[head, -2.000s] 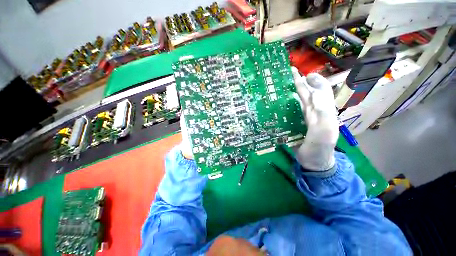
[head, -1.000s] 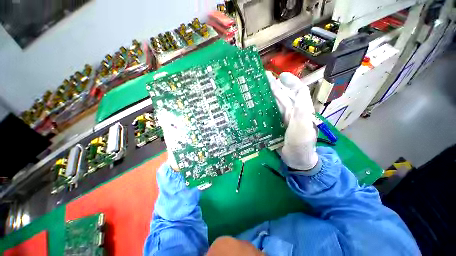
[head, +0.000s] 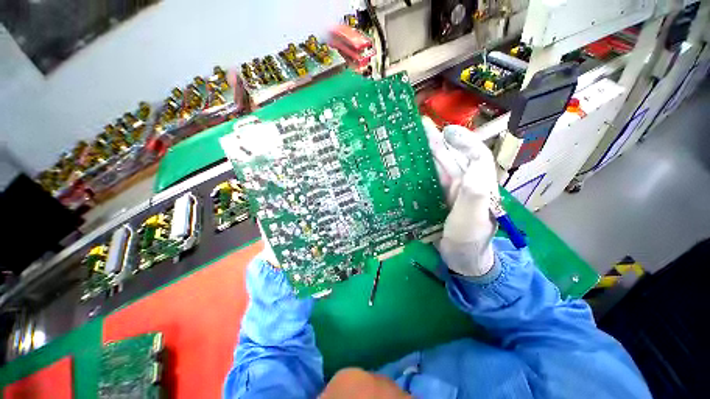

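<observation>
A large green circuit board [head: 342, 183] is held up, tilted, with its solder side towards me and glare near its upper left corner. My right hand [head: 465, 199], in a white glove, grips its right edge. A white marker with a blue end [head: 510, 229] sticks out on the outer side of that hand. My left hand [head: 268, 251] is at the board's lower left edge, mostly hidden behind it; only a bit of white glove shows. A slim dark rod [head: 375, 283] lies on the green mat [head: 358, 327] below the board.
Another green board [head: 131, 366] lies on the orange sheet [head: 191, 300] at lower left. Boards in black carriers [head: 171, 222] stand on the line behind. More boards [head: 288, 66] line the back. A grey handheld device [head: 543, 101] is at right. A dark tool [head: 427, 271] lies near my right wrist.
Since two seconds ago the board and both hands have shifted left in view. The board has tilted a little, and its glare has moved to the upper left corner.
</observation>
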